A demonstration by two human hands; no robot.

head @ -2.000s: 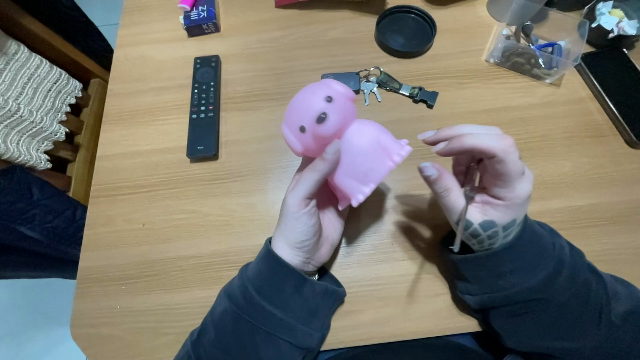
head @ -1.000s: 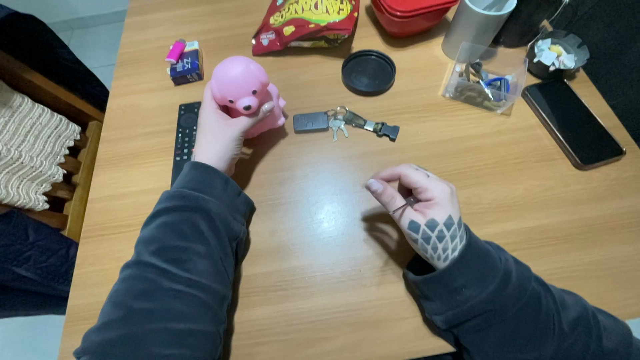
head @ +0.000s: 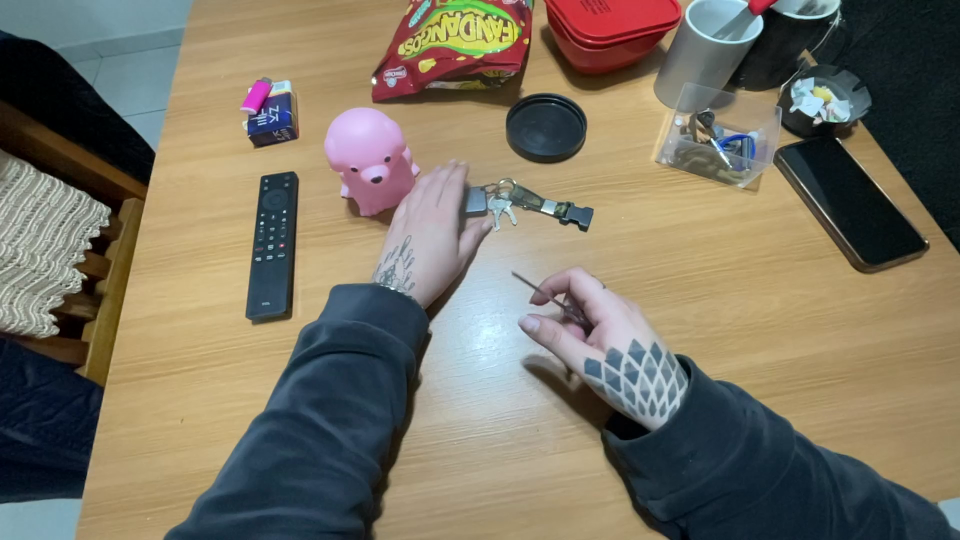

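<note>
A pink dog figurine (head: 371, 161) stands upright on the wooden table, its face toward me. Just right of it, my left hand (head: 431, 232) lies palm down with fingers extended, beside or partly over the dark fob of a key ring. The keys (head: 502, 210) and their camouflage strap with a black buckle (head: 576, 216) lie to the right of that hand. My right hand (head: 592, 322) is raised a little over the table and holds a thin metal tool (head: 541, 288), its tip pointing up and left; its handle is mostly hidden by the fingers.
A black remote control (head: 272, 247) lies left, below a small box (head: 274, 120) with a pink lighter (head: 256, 96). Toward the back are a red snack bag (head: 457, 49), a red lidded container (head: 611, 30), a black round lid (head: 546, 127), a gray cup (head: 705, 56), a clear plastic box (head: 720, 142) and a smartphone (head: 851, 202).
The pink dog, held in my left hand in both earlier frames, now stands on the table, let go. My left hand has moved right toward the keys. My right hand keeps the thin tool.
</note>
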